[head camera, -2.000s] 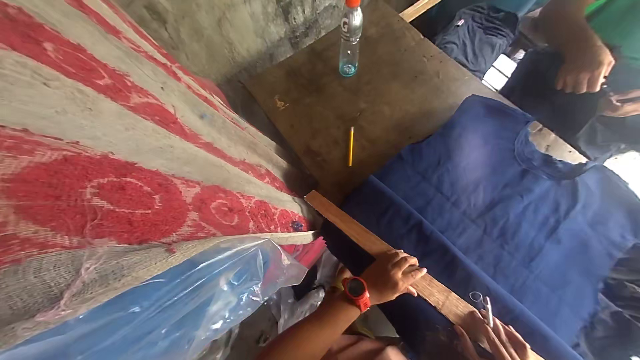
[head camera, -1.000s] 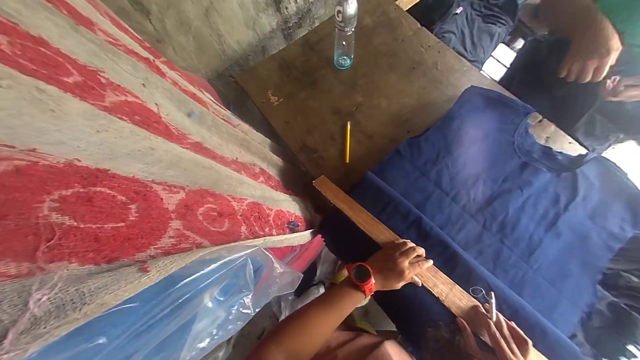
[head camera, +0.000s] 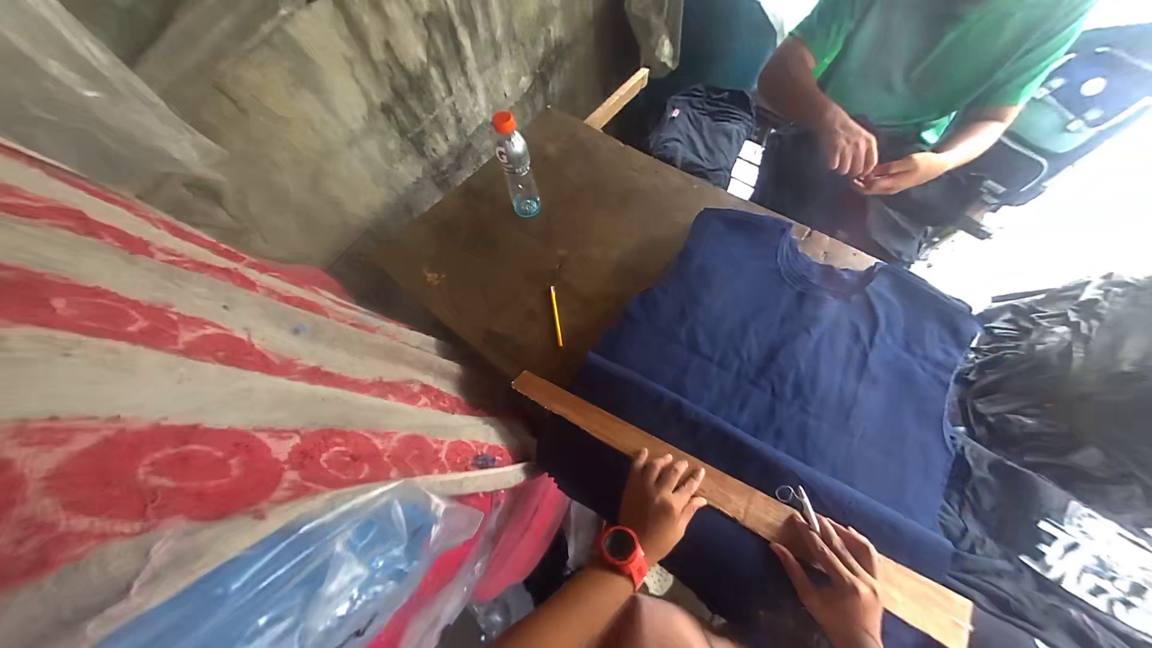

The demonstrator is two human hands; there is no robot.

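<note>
A flat wooden strip (head camera: 720,490) lies slantwise across the lower part of a navy blue garment (head camera: 792,360) with a round neckline. My left hand (head camera: 661,504), with a red watch on its wrist, presses on the strip's near edge, fingers spread over the wood. Farther right, my right hand (head camera: 832,576) rests on the same strip. A small pair of scissors (head camera: 804,507) with metal loops shows at that hand's fingers, its other end hidden by them. Dark blue cloth (head camera: 585,454) hangs or lies on the near side of the strip.
On the brown table (head camera: 486,261) are a yellow pencil (head camera: 556,317) and a clear bottle (head camera: 519,175) with an orange cap. A person in a green shirt (head camera: 918,72) is across the table. Red-patterned fabric (head camera: 162,468) and a plastic-wrapped blue bundle (head camera: 288,567) fill the left side.
The view has tilted up, showing more of the wall and the person across. That person's hands have drawn together. My hands stay on the wooden strip.
</note>
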